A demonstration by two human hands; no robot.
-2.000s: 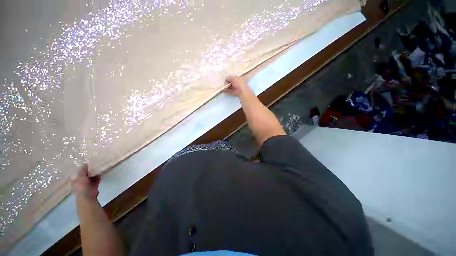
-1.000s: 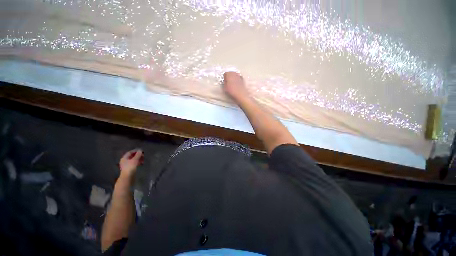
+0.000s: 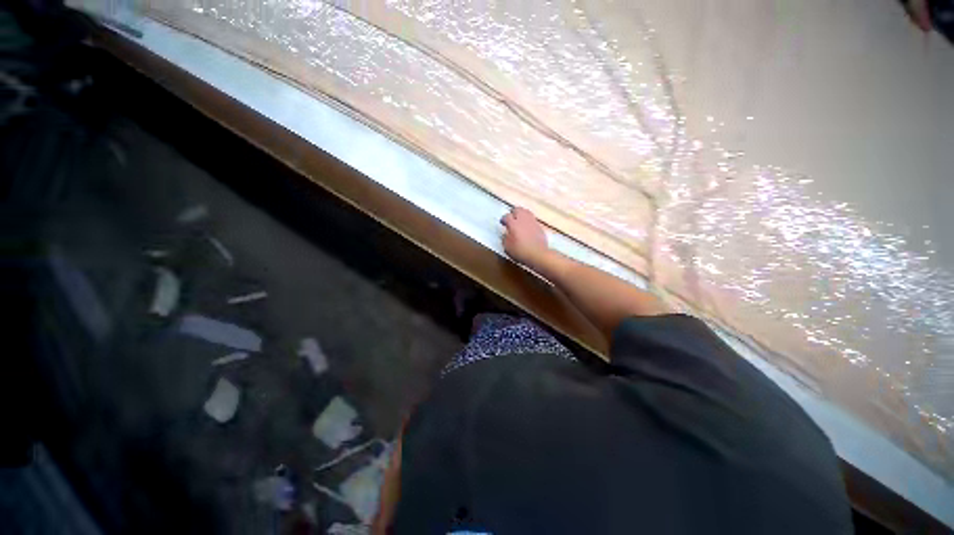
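The beige sequin fabric [image 3: 586,115] covers the table and glitters white-violet, with several long wrinkles running through it. Its near edge [image 3: 418,152] lies along the white-blue underlay paper [image 3: 356,136]. My right hand [image 3: 524,236] is over the paper, its curled fingertips at the fabric edge; whether they pinch the cloth cannot be told. My left hand is out of the picture; only a strip of my left arm shows beside my body at the bottom.
The brown table border [image 3: 387,214] runs diagonally between the paper and the floor. Pale scraps [image 3: 222,332] lie on the dark floor [image 3: 157,240] at the lower left. Part of another person's hand [image 3: 920,13] shows at the top right corner.
The view has swung to the left along the table. My right hand has moved from on the cloth to its near edge. My left hand and the yellow block have left the picture.
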